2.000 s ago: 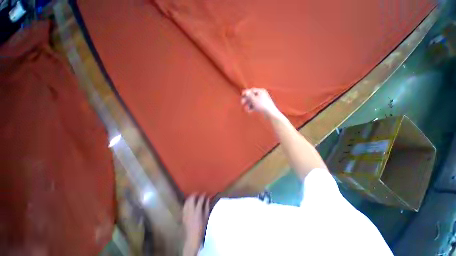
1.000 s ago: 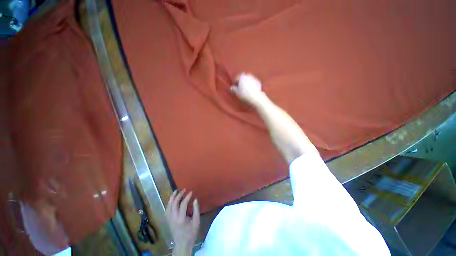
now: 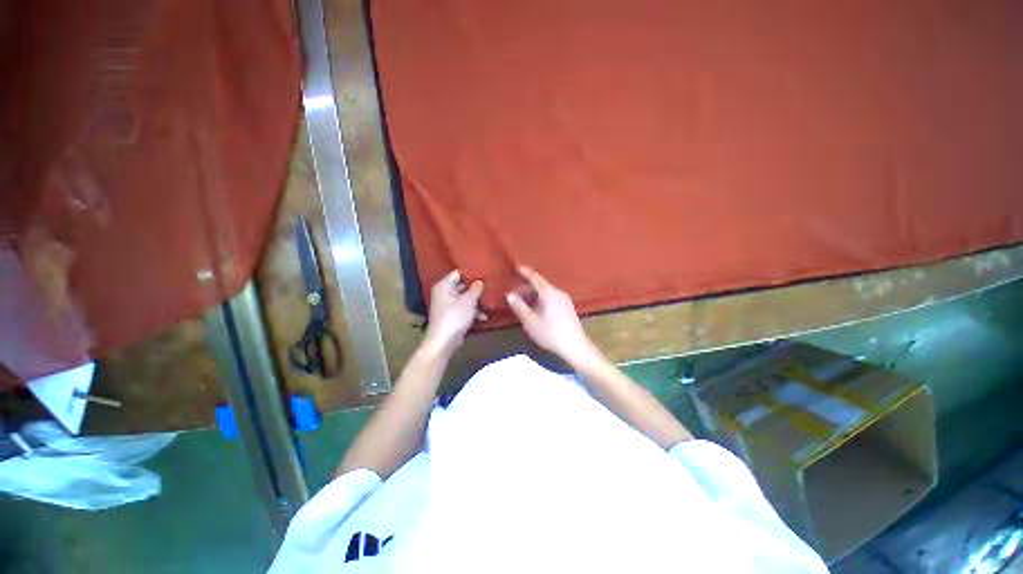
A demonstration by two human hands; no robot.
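A rust-orange fabric ply (image 3: 696, 135) lies over the stacked plies, with small folds near its near-left corner. A dark layer shows along its left and near edges, widest at the left corner. My left hand (image 3: 454, 311) is at that corner, thumb and finger closed together, seemingly pinching the cloth edge. My right hand (image 3: 550, 316) is just to the right on the near edge, thumb and forefinger apart, touching the cloth.
A metal straightedge (image 3: 344, 230) and black-handled shears (image 3: 312, 303) lie left of the cloth. A guide rail (image 3: 256, 370) with blue end pieces crosses the table edge. More orange cloth (image 3: 146, 168) lies left. A crumpled plastic bag (image 3: 95, 477) is lower left, a cardboard box (image 3: 830, 415) lower right.
The folded-back top ply is now spread out to the left, nearly to the dark edge. My right hand has moved back from mid-cloth to the near edge beside my left hand.
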